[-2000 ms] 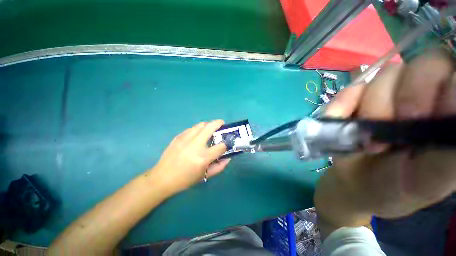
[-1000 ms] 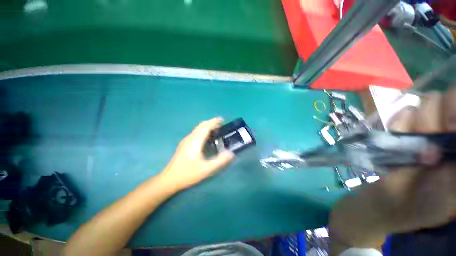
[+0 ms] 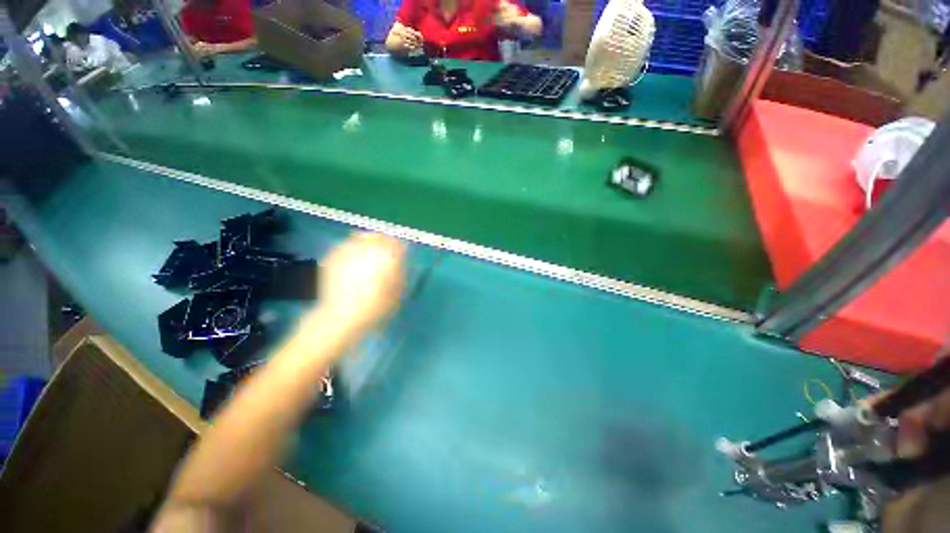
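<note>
Black housings (image 3: pixel 219 312) lie in a loose pile at the left of the teal bench. My left hand (image 3: pixel 361 279) is blurred at the pile's right side, fingers curled. A dark housing piece touches or lies behind it; I cannot tell if it is gripped. Another black housing with a silvery inner plate (image 3: pixel 633 178) lies on the green conveyor belt. My right hand (image 3: pixel 925 429), cut off by the right edge, holds the power screwdriver, whose silvery head (image 3: pixel 823 453) points left over the bench.
An open brown carton (image 3: pixel 94 437) stands at the lower left. A red-orange tray (image 3: pixel 823 219) and a metal post (image 3: pixel 870 250) are at the right. Beyond the belt (image 3: pixel 458 156) are people in red, a black gridded tray (image 3: pixel 529 82), a pale fan (image 3: pixel 620 47) and a carton (image 3: pixel 308 36).
The view has swung up and left. My left hand has left the work spot for the pile. A housing with its plate now shows on the belt. The screwdriver is farther right.
</note>
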